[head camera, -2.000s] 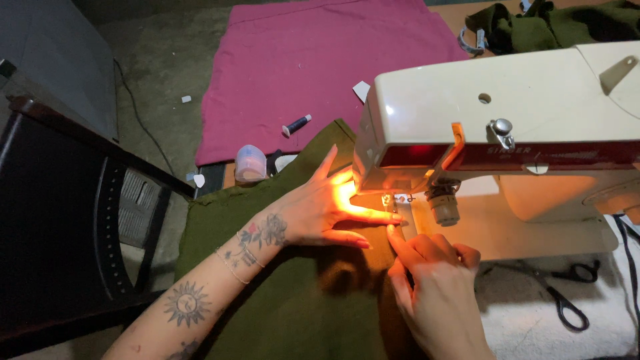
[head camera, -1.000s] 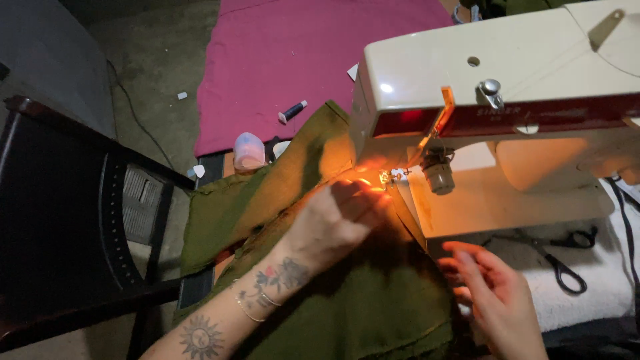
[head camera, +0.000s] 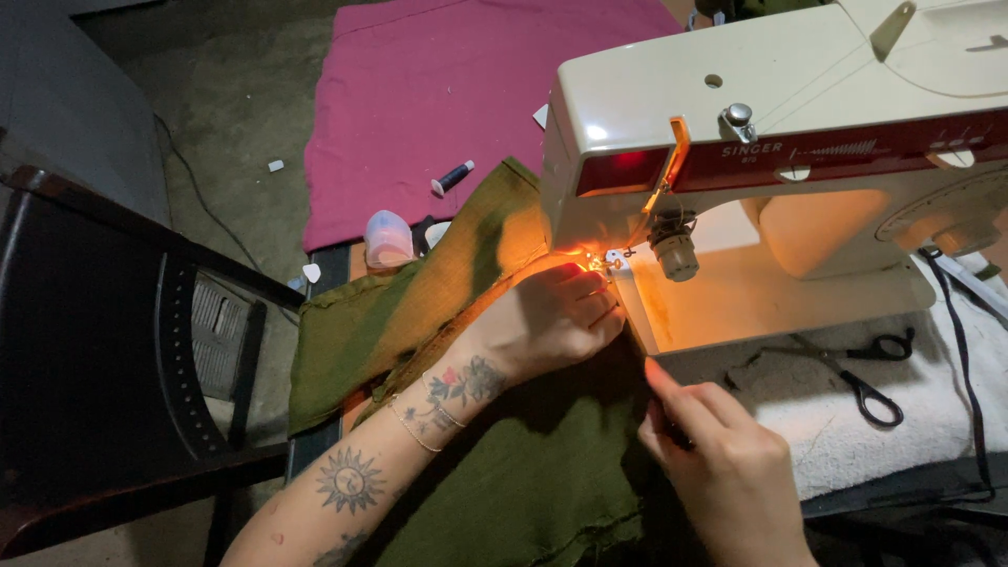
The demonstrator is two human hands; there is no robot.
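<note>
A white Singer sewing machine [head camera: 630, 94] with a red front band stands at the right, its lamp lighting the needle area. Olive green fabric [head camera: 512, 465] runs from the needle area down toward me and out to the left. My left hand [head camera: 559, 315] lies on it close beside the presser foot [head camera: 610, 264], fingers curled; its fingertips are partly hidden by glare, so what they pinch is unclear. My right hand [head camera: 717, 449] holds the fabric's right edge between thumb and index finger, just below the front corner of the machine bed [head camera: 709, 315].
Black-handled scissors [head camera: 854, 370] lie on a white towel [head camera: 843, 449] at the right. Beyond the green fabric are pink fabric [head camera: 433, 102], a dark thread spool [head camera: 453, 178] and a small translucent container [head camera: 389, 239]. A black chair [head camera: 87, 315] stands at the left.
My left hand, spread flat two seconds ago, has curled near the presser foot. My right hand moved away from the needle area, then closed on the fabric's edge. The fabric has shifted, showing a fold.
</note>
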